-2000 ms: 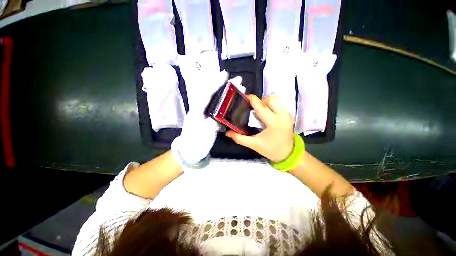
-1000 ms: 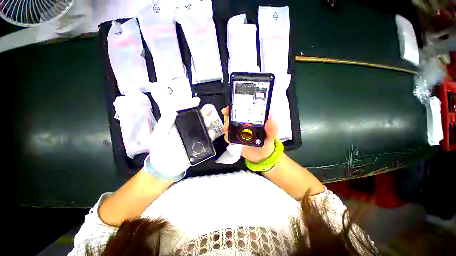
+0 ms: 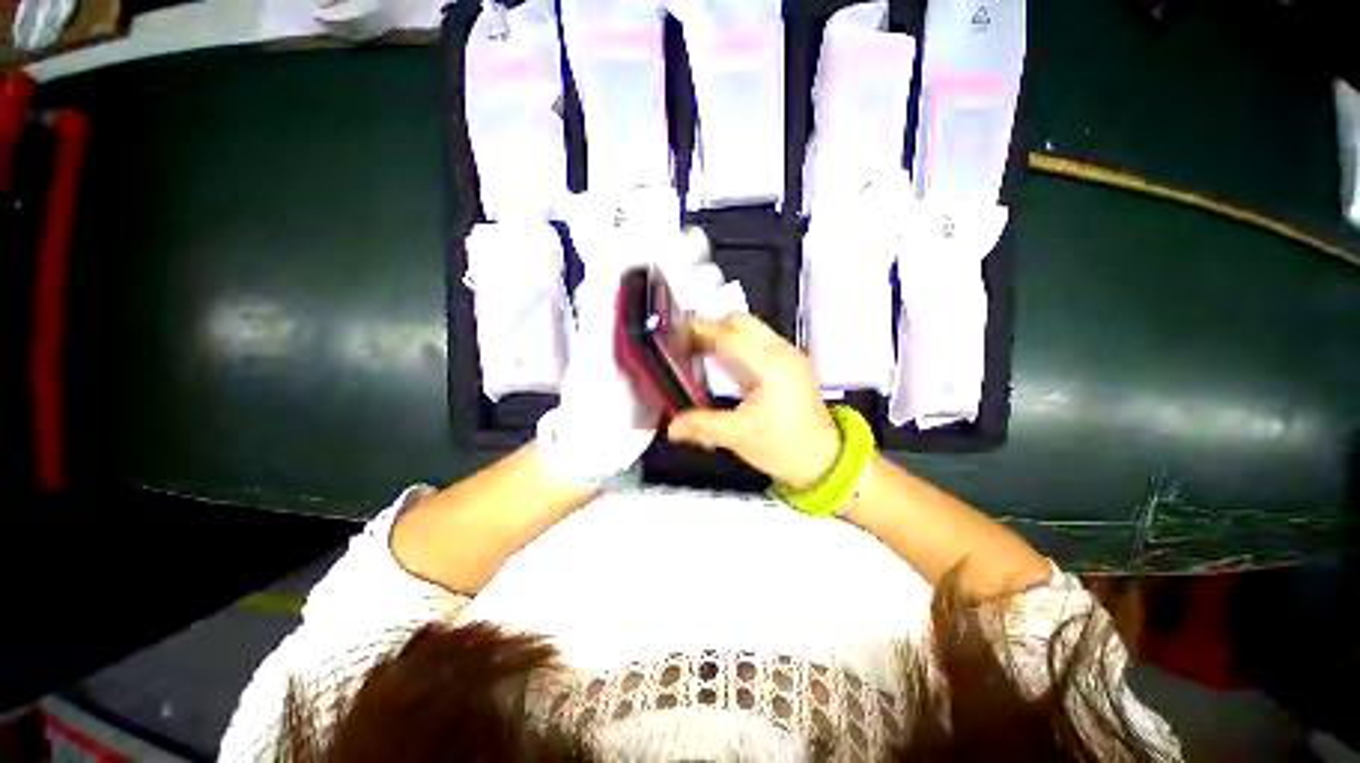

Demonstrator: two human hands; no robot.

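Note:
A palm-sized red and black device (image 3: 656, 346) is blurred and tilted edge-on between my hands. I cannot tell if it is one device or two held together. My left hand (image 3: 604, 350), in a white glove, grips it from the left. My bare right hand (image 3: 768, 403), with a lime-green wristband, holds its right side with thumb and fingers. Beneath is a black tray (image 3: 996, 373) with two rows of whitish bags (image 3: 937, 336). Some of the front row is hidden behind my hands, and a dark pocket (image 3: 765, 268) shows just beyond them.
The tray lies on a long dark green shiny surface (image 3: 284, 298). Red edges (image 3: 60, 298) stand at the far left. A thin yellow-brown strip (image 3: 1178, 194) runs at the right. A white object (image 3: 1350, 134) is cut off at the right rim. A white ledge (image 3: 194, 42) is at the upper left.
One second ago my hands were apart, the left with a dark device, the right with a lit-screen device. Now they are together around the tilted device. The view has shifted left.

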